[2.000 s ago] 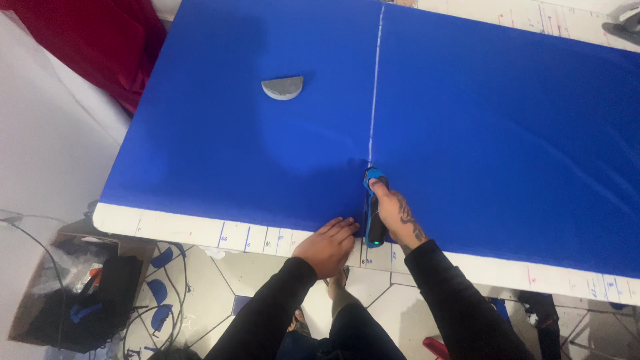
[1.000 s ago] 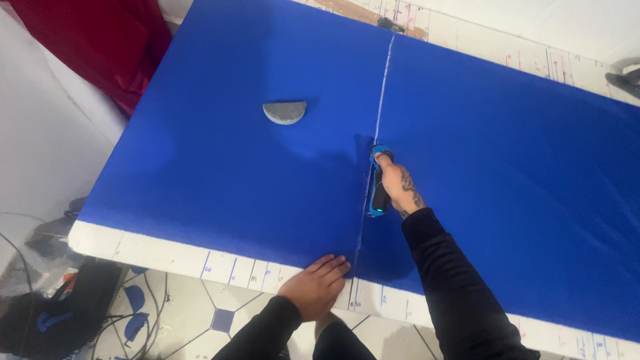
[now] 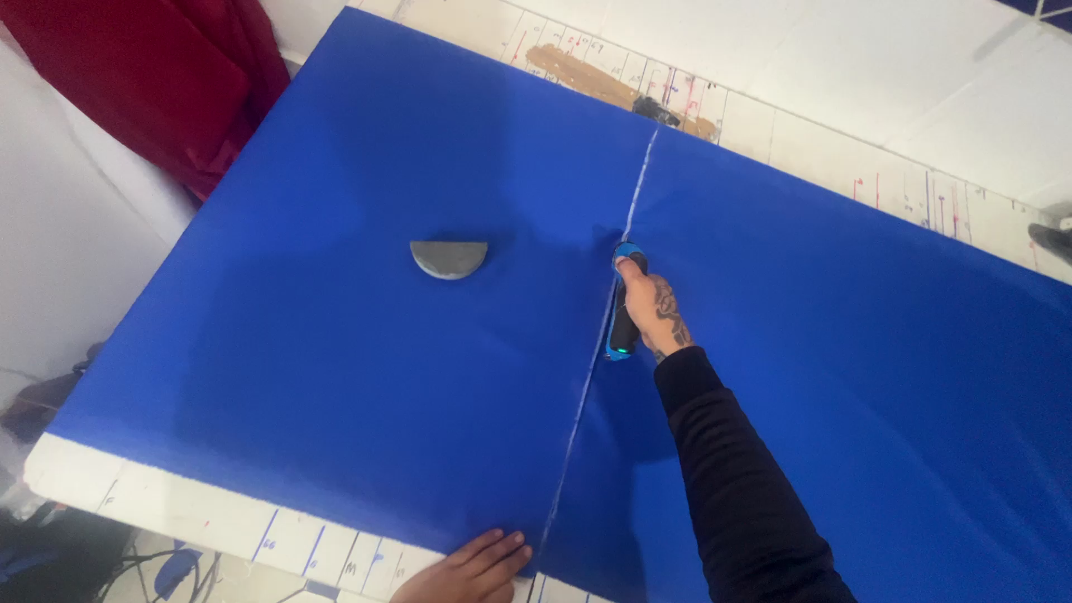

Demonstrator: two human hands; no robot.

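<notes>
Blue fabric [image 3: 335, 352] lies spread over a white table marked with lines, and a white chalk line [image 3: 578, 410] runs across it. My right hand [image 3: 649, 306] grips a blue and black handheld electric cutter [image 3: 624, 322], whose front end is on the chalk line around the middle of the cloth. A small green light shows at the cutter's rear. My left hand [image 3: 481, 569] rests flat at the near edge of the fabric, just left of the line, fingers slightly apart. A grey half-round block [image 3: 449, 260] sits on the cloth left of the cutter.
The table's near rim [image 3: 209, 511] bears ruled marks and writing. Red fabric [image 3: 167, 75] hangs at the upper left. Cables [image 3: 193, 578] and dark scraps lie on the floor at the lower left. A dark object [image 3: 1051, 241] is at the far right edge.
My right hand has moved the cutter along the chalk line, away from the near edge toward the far one. My left hand has stayed by the near edge. The view has shifted.
</notes>
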